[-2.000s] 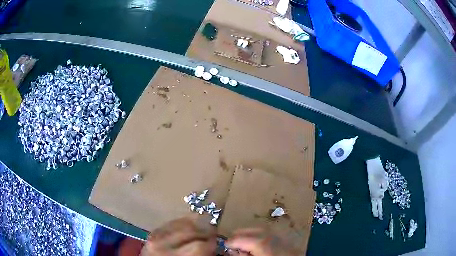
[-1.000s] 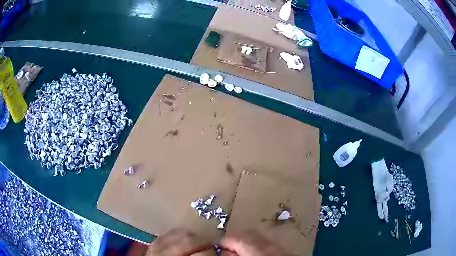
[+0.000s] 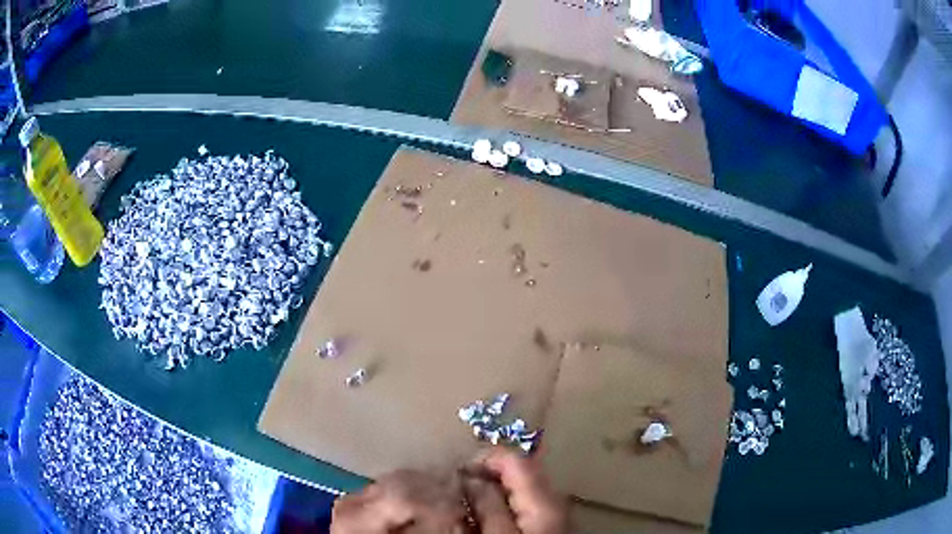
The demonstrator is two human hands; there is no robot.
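My left hand (image 3: 402, 503) and my right hand (image 3: 522, 495) are together at the bottom edge, partly cut off. Their fingers are bent and touch. A small dark bit shows between the fingertips, too small and blurred to name. Just beyond them a small cluster of silver metal parts (image 3: 499, 421) lies on the large cardboard sheet (image 3: 438, 313). Two more silver parts (image 3: 356, 378) lie to the left on the sheet. The small cardboard pad (image 3: 605, 480) is to the right, stained, with a white blob (image 3: 656, 432) on it.
A large heap of silver parts (image 3: 214, 256) is at left, beside a yellow bottle (image 3: 63, 193). A blue crate of parts (image 3: 125, 459) is lower left. Small round pieces (image 3: 754, 428), a white glue bottle (image 3: 783, 294) and a white glove (image 3: 856, 365) lie right. White discs (image 3: 499, 159) sit by the rail.
The view has shifted, so the bench things appear further right and more of the blue crate shows. My hands remain together near the metal parts, with the right fingers now more curled.
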